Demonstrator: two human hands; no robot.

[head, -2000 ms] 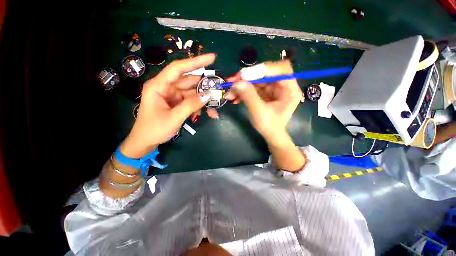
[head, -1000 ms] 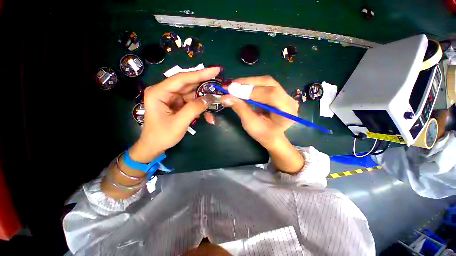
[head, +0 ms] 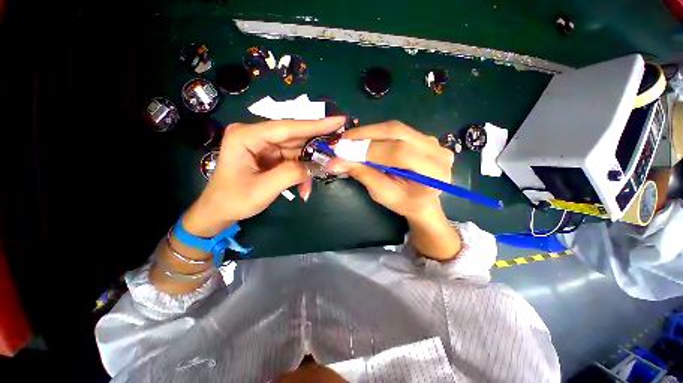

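My left hand [head: 258, 168], with a blue wrist band and metallic bangles, holds a small round device assembly [head: 322, 155] by its rim, a little above the green bench. Silvery and white parts show inside it. My right hand [head: 393, 166], with a white finger cot, holds a thin blue hand tool [head: 438, 184]. The tool's inner end is at the device, and its long end points out to the right. My right fingertips also touch the device's right side and partly cover it.
Several round assemblies [head: 200, 95] and dark discs [head: 377, 81] lie on the bench beyond my hands. White paper [head: 296, 108] lies just behind them. A pale metal strip [head: 397, 46] crosses the back. A white tape dispenser [head: 573, 127] stands right, with another person's sleeve [head: 636, 250] beside it.
The blue tool has swung from pointing right and slightly up to pointing right and down. The device has moved slightly down and tilted. More of the white paper behind my left hand shows.
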